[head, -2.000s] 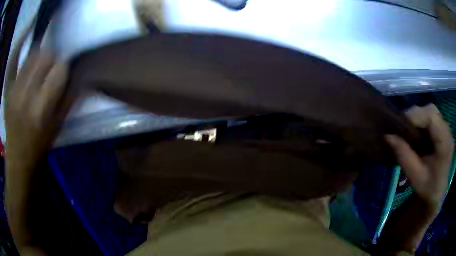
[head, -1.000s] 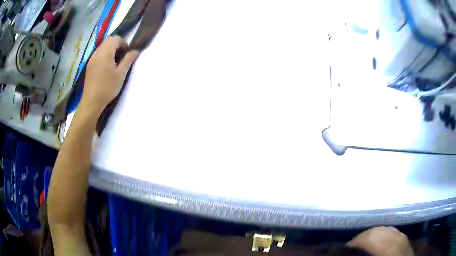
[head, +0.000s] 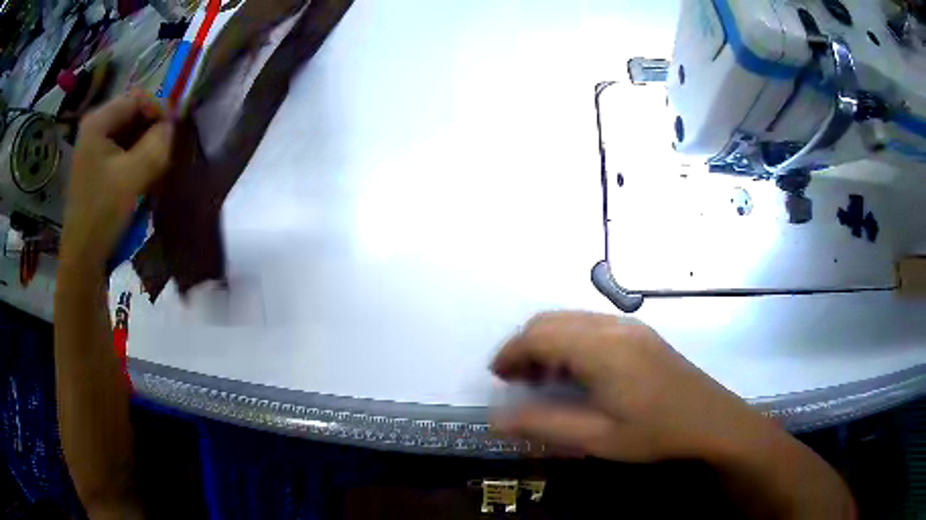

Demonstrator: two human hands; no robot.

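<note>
Dark-brown cloth strips lie at the left of the white table, their lower ends blurred. My left hand is at their left edge, fingertips closed on the brown cloth. My right hand is over the table's front edge, blurred, with fingers curved and apart and nothing visible in it. The sewing machine head, white with blue stripes, stands at upper right. Its small dark attachment hangs beside the lit needle area. Small black pieces lie on the machine bed.
A tan block sits at the right edge of view. A measuring strip runs along the table's front edge. Gold-coloured items show below it. Another machine's handwheel and red-handled snips are at left.
My right hand has risen from below the edge to over the table's front. My left hand has moved left, and more brown cloth shows beside it. The view has shifted, showing more of the machine.
</note>
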